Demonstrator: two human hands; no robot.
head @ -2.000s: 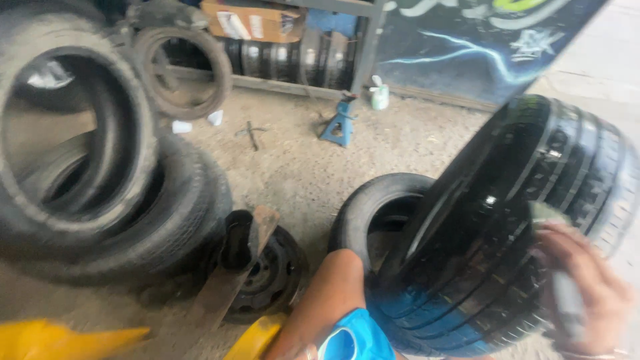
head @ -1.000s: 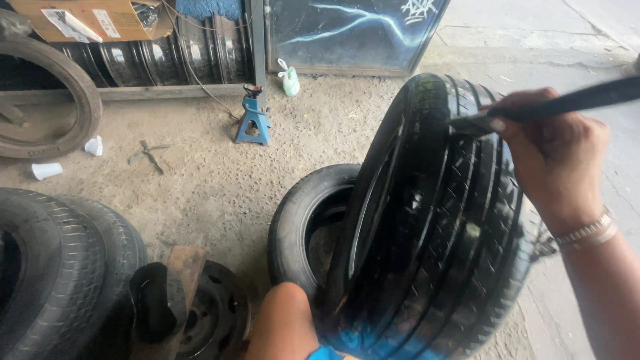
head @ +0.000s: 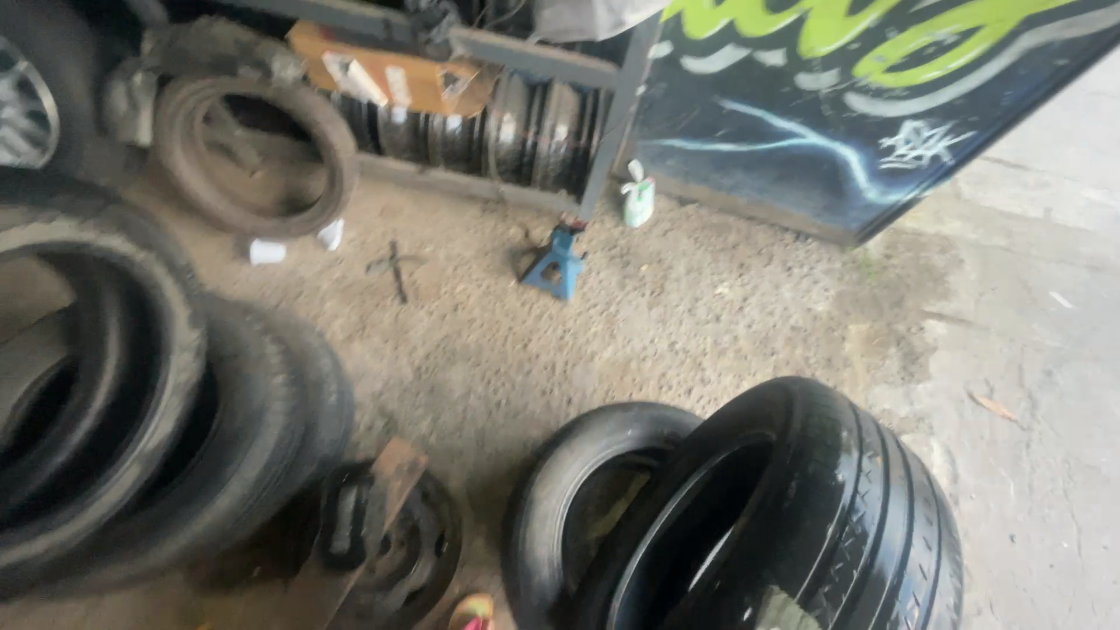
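Observation:
Neither my left hand nor my right hand is in the frame. A wet-looking black tyre (head: pixel 862 516) with a grooved tread leans over another tyre (head: pixel 542 516) at the bottom right. A pale, blurred patch lies at the tread's lower edge; I cannot tell what it is. Left of these tyres, a dark steel wheel (head: pixel 437 538) lies on the ground with a wooden board (head: pixel 395 486) across it and a dark object beside the board. A small part of a foot in colourful footwear (head: pixel 472 610) shows at the bottom edge.
Stacked tyres (head: pixel 262 402) fill the left side, with a loose tyre (head: pixel 179 350) on top. Behind are a blue jack stand (head: pixel 556 267), a cross-shaped metal tool (head: pixel 398 273), white cups (head: pixel 267 252), a worn tyre (head: pixel 175 166), a metal rack (head: pixel 604 149) and a painted panel (head: pixel 787 166).
My right hand, which held a dark-handled tool against the wet tyre's tread a second ago, has left the view. The view has swung left and up.

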